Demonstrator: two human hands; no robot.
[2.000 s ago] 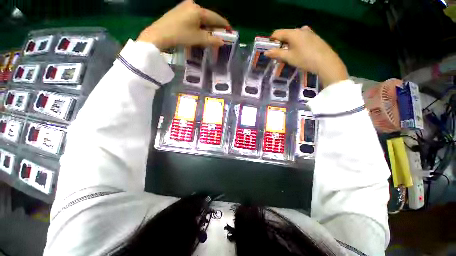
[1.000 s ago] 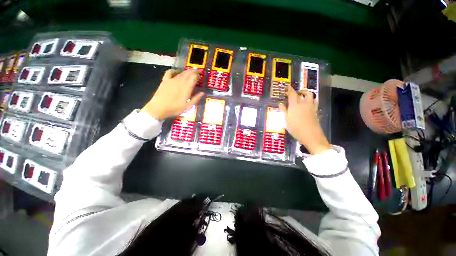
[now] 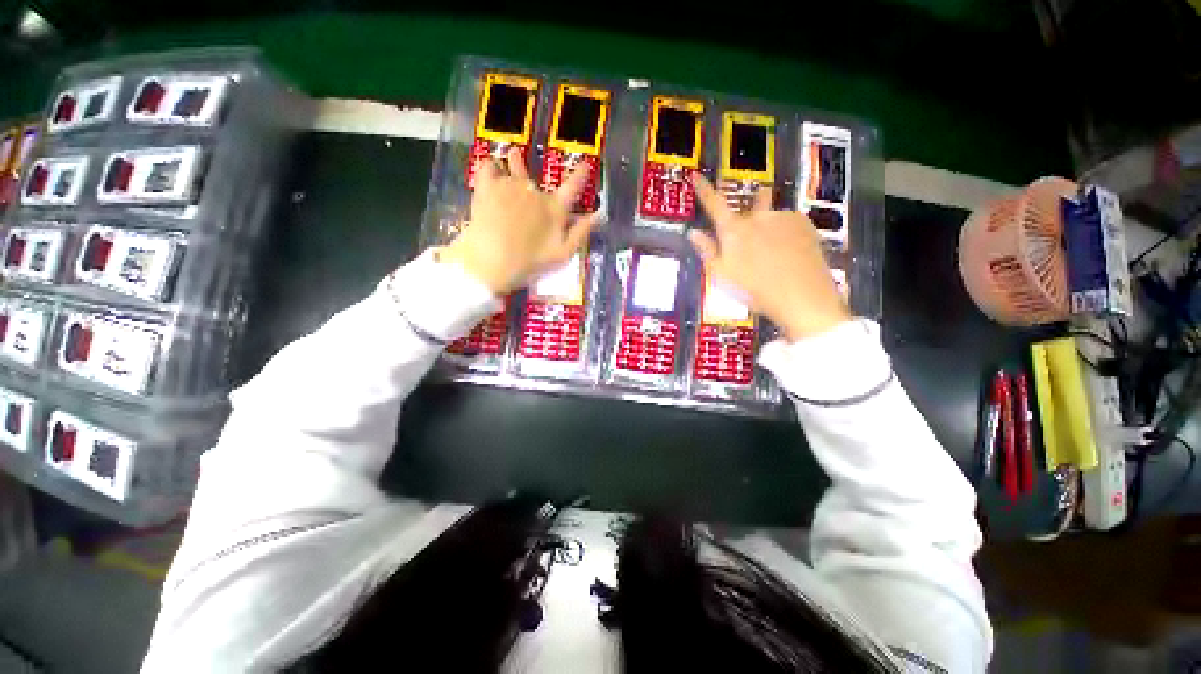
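Observation:
A clear blister tray [image 3: 632, 87] lies in front of me with two rows of phones. Four phones in the far row lie front up with dark screens, such as the far-left one [image 3: 507, 108]; one of them has a pale keypad [image 3: 748, 148]. A white-backed phone [image 3: 826, 178] lies at the far right. Near-row phones show red keypads and lit screens, such as this one [image 3: 648, 310]. My left hand [image 3: 518, 227] has its fingers spread on the keypads of the two far-left phones. My right hand [image 3: 764, 250] has fingertips at the third and fourth phones' keypads. Neither hand grips anything.
Stacked trays [image 3: 250, 145] of white-backed phones stand at left. At right are a pink desk fan [image 3: 1014, 250], a blue and white box [image 3: 1096, 250], red pens [image 3: 1012, 428], a yellow pad [image 3: 1064, 402], a power strip [image 3: 1104, 454] and cables. A green surface [image 3: 369, 46] runs behind.
The far-row phones went from being tilted up in my hands to lying front up with dark screens. My left hand has since moved right, and my right hand slightly left and away from me.

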